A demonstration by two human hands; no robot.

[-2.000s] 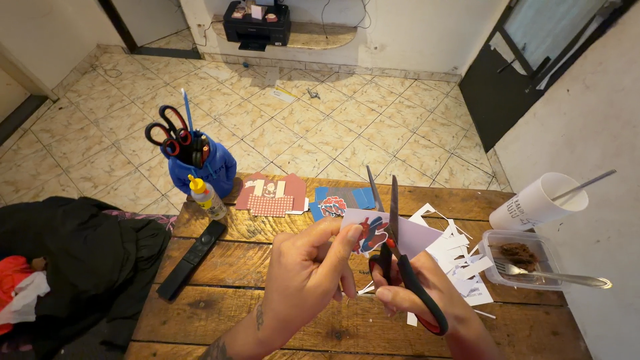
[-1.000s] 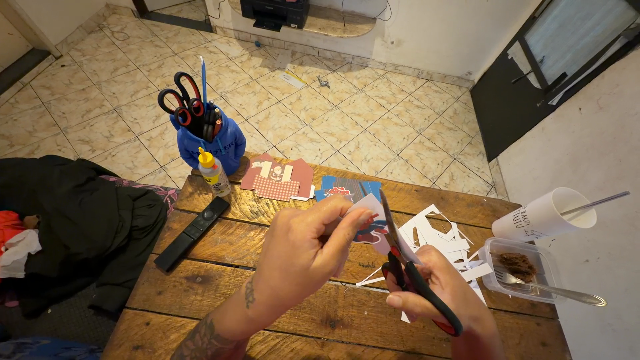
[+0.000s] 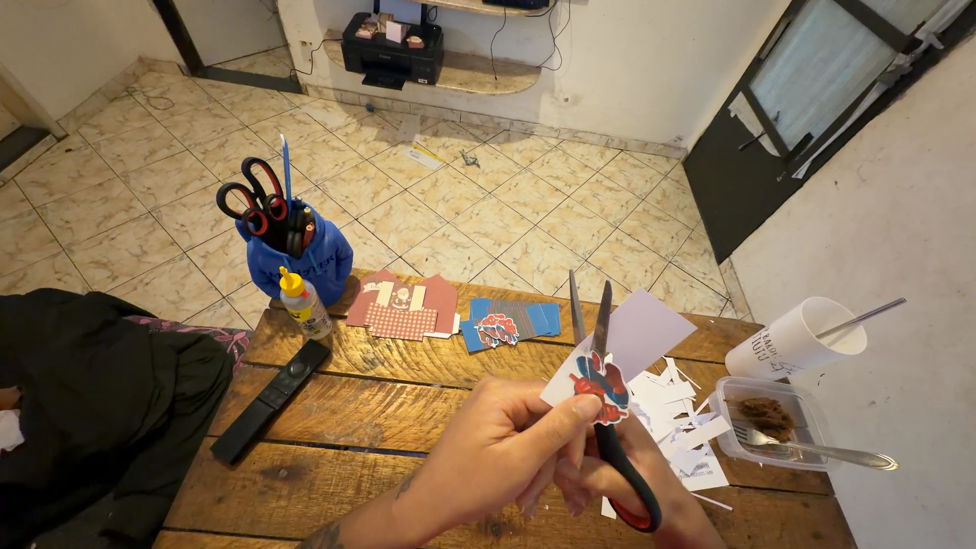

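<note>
My left hand pinches a small printed paper cutout in red and blue with a white edge, along with a piece of pale paper behind it. My right hand, partly hidden behind the left, holds black-and-red scissors by the handles. Their blades point away from me, parted, and the cutout overlaps the lower part of them. Beyond my hands lie blue printed cards with red-and-blue cutouts on top, and beside these, dark red and checked paper pieces.
White paper scraps lie right of my hands, near a plastic tub with brown food and a fork. A white cup stands behind it. At left are a black remote, a glue bottle and a blue hoodie-shaped holder with scissors.
The scissors' blades now point more directly away from me and stand parted. The cutout is now seen face-on, at the near side of the pale paper.
</note>
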